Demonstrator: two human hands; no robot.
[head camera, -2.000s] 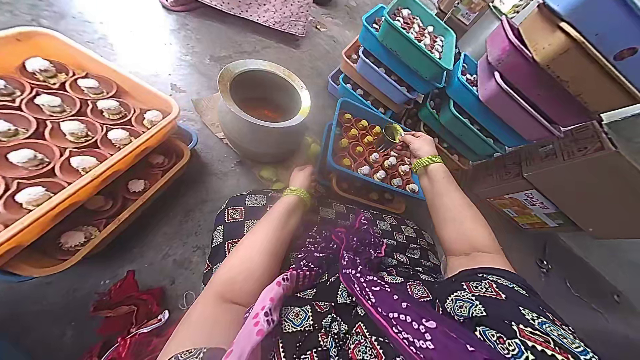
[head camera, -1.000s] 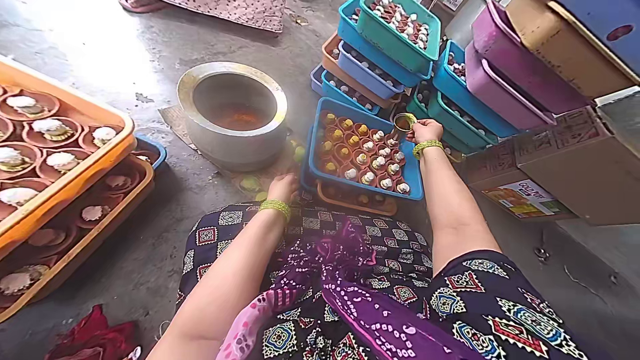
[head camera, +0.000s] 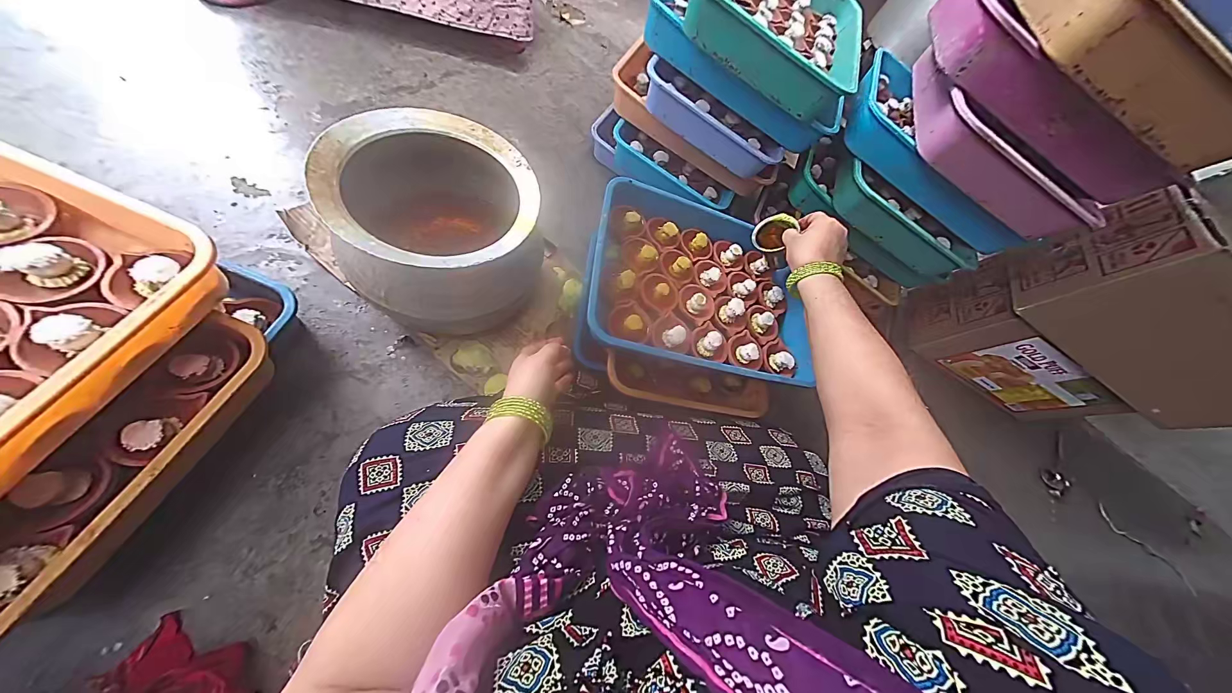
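Observation:
My right hand (head camera: 816, 241) grips a small round cup (head camera: 773, 233) with dark contents, tilted over the right side of a blue plastic tray (head camera: 602, 289). In that tray stand rows of small clay cups; those on the right hold white-topped pieces (head camera: 731, 310), those on the left yellow ones (head camera: 647, 254). My left hand (head camera: 541, 370) is beside the tray's lower left corner, fingers curled; whether it holds anything cannot be told. A large metal pot (head camera: 433, 279) with an orange-red residue inside stands left of the tray.
Stacked trays of filled cups stand behind (head camera: 770, 58). At right are purple crates (head camera: 1001, 144) and cardboard boxes (head camera: 1116, 318). Orange trays (head camera: 106, 207) of larger clay cups fill the left side. Under the pot lies a stained flat sheet (head camera: 452, 361). Red cloth (head camera: 178, 664) lies lower left.
My right hand, with the small cup, has moved from over the tray's middle to its right side. My left hand stays near the tray's lower left corner.

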